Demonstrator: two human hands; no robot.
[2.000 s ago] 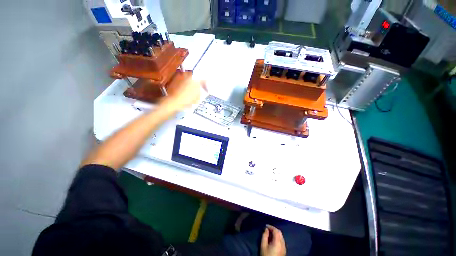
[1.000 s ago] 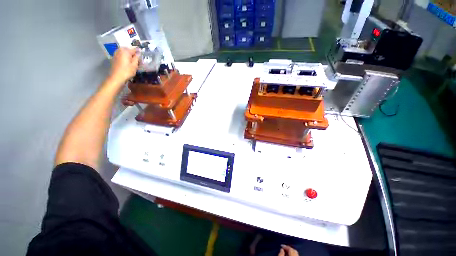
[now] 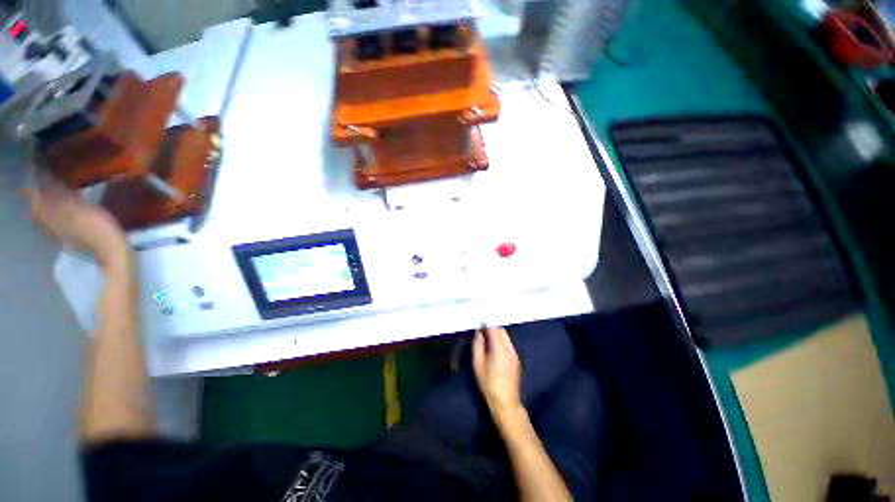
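Observation:
The left orange-brown fixture (image 3: 162,147) stands at the upper left with a silver cover plate (image 3: 74,93) on its top. My left hand (image 3: 83,224) is blurred just below and left of this fixture, and its fingers cannot be made out. The right fixture (image 3: 417,93) holds several black housings (image 3: 405,40) under its silver cover plate (image 3: 402,17). My right hand (image 3: 498,368) is low over my lap, by the machine's front edge, its fingers close together. I cannot tell if it holds anything.
The front panel carries a touchscreen (image 3: 302,274), a green-lit button (image 3: 160,296) and a red emergency stop (image 3: 505,250). On the green bench at the right lie a black channelled tray (image 3: 736,221) and a cardboard sheet (image 3: 819,402) with black parts (image 3: 852,488) at its corner.
The silver plate, held over the left fixture a second ago, is now on it. My left hand has moved down beside the fixture. The view has turned right and down, showing more of my right hand.

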